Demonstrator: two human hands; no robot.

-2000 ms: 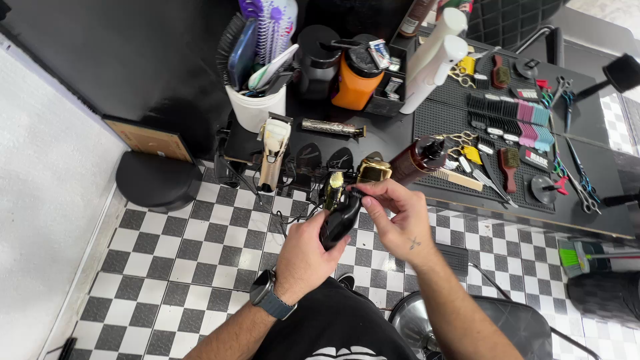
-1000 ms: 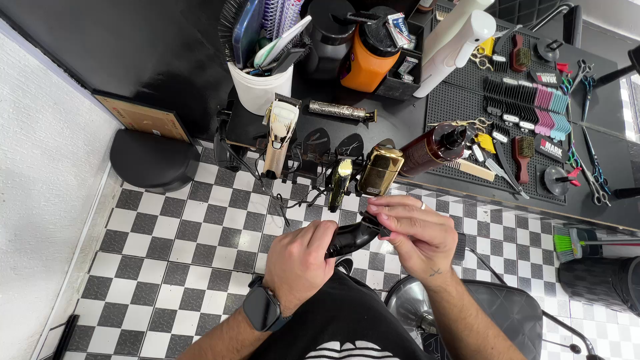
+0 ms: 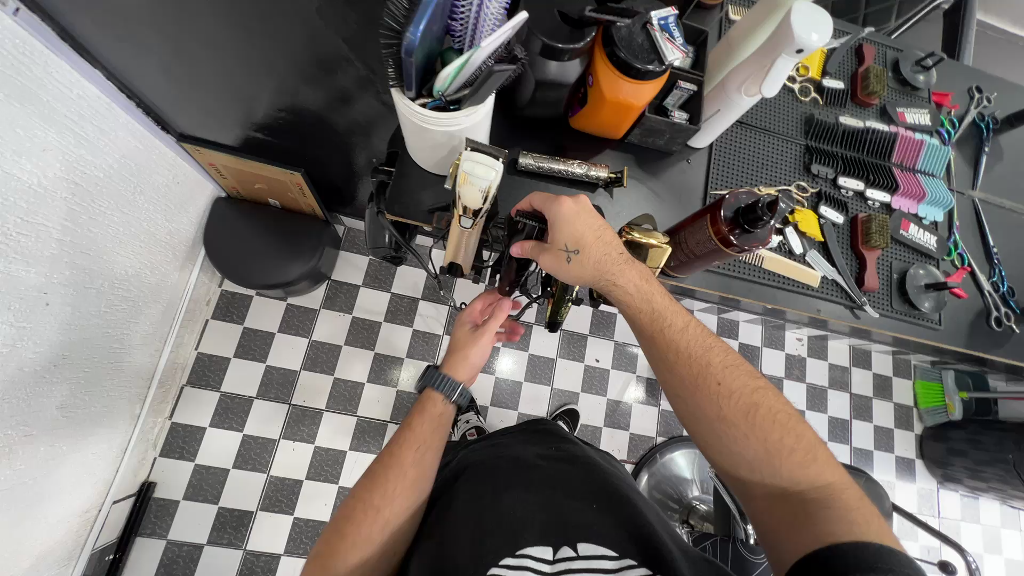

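My right hand (image 3: pixel 578 240) grips the upper part of a black hair clipper (image 3: pixel 520 254), which stands upright at the counter's front edge among other clippers. My left hand (image 3: pixel 480 324) is just below the clipper's lower end, beside a dark cord, its fingers apart; whether it touches the clipper or cord cannot be told. To the left stands a white and gold clipper (image 3: pixel 474 204). A gold and black trimmer (image 3: pixel 560 304) hangs below my right wrist, and a gold shaver (image 3: pixel 645 245) is to its right. An ornate metal trimmer (image 3: pixel 570 170) lies behind my right hand.
Behind are a white tub (image 3: pixel 440 136) of brushes and an orange container (image 3: pixel 616 88). A brown pump bottle (image 3: pixel 720 232) stands right of the shaver. Scissors, clipper guards and brushes lie on a black mat (image 3: pixel 740 160). A wall-mounted black shelf (image 3: pixel 272 248) is at left.
The black clipper, held in both hands in front of me earlier, has moved up and left into the row at the counter's edge. My left hand has come off its body.
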